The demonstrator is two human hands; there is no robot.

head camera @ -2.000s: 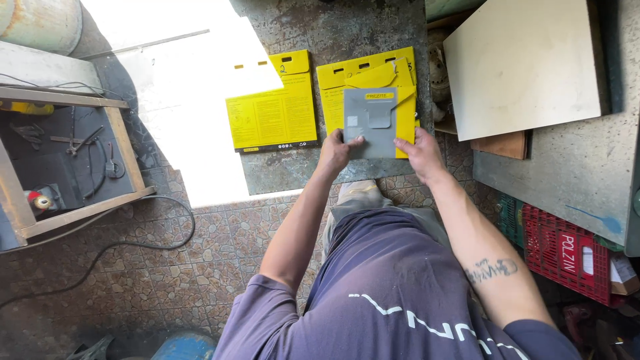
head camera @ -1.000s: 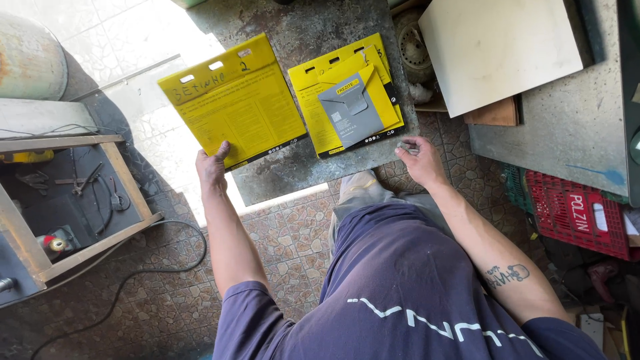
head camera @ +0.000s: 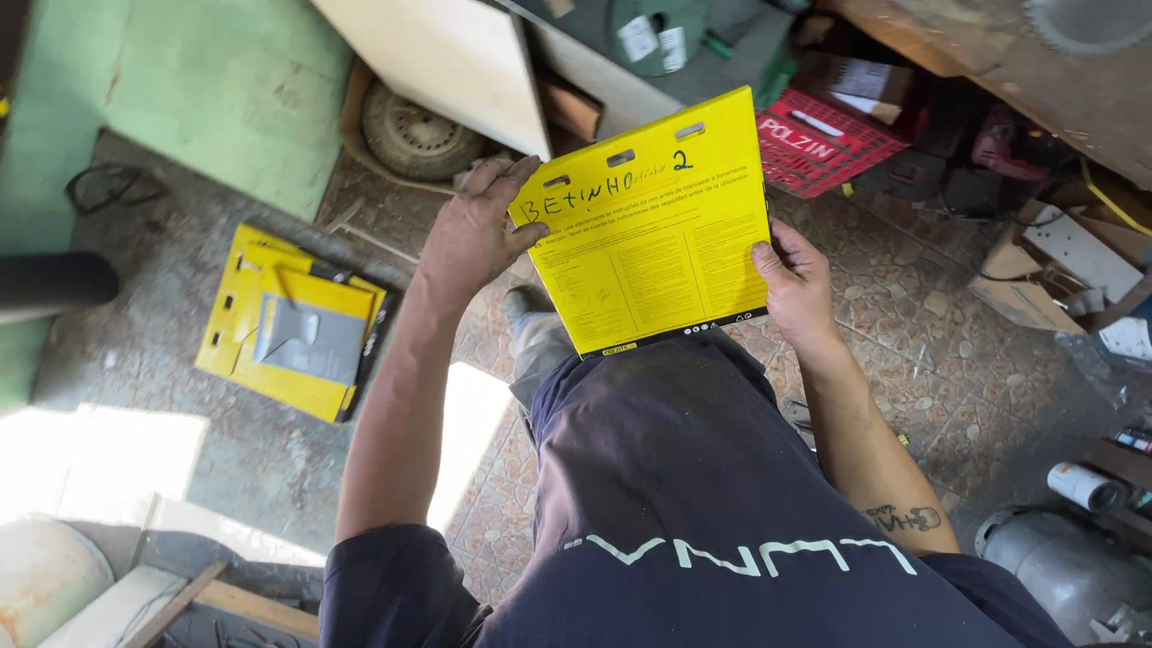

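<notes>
A flat yellow cardboard sleeve (head camera: 648,234) with three slots along its top, printed text and handwriting is held up in front of my body. My left hand (head camera: 481,225) grips its upper left corner, fingers over the edge. On the opposite side, my right hand (head camera: 792,279) pinches the right edge between thumb and fingers. To the left, on a worn grey tabletop (head camera: 180,297), lie other yellow sleeves (head camera: 238,315) in a stack, with a grey envelope (head camera: 315,337) on top. Whatever is inside the held sleeve is hidden.
A wheel (head camera: 418,135) sits beneath a leaning white board (head camera: 450,54). Beyond the held sleeve are a red plastic crate (head camera: 823,144) and a bench with a circular saw blade (head camera: 1093,18). Cardboard boxes (head camera: 1035,261) and a grey gas cylinder (head camera: 1035,558) stand at right.
The view has swung far to the right. The yellow sleeve, earlier over the table in my left hand alone, is now in both hands. The grey envelope, first in my hands, lies on the stack.
</notes>
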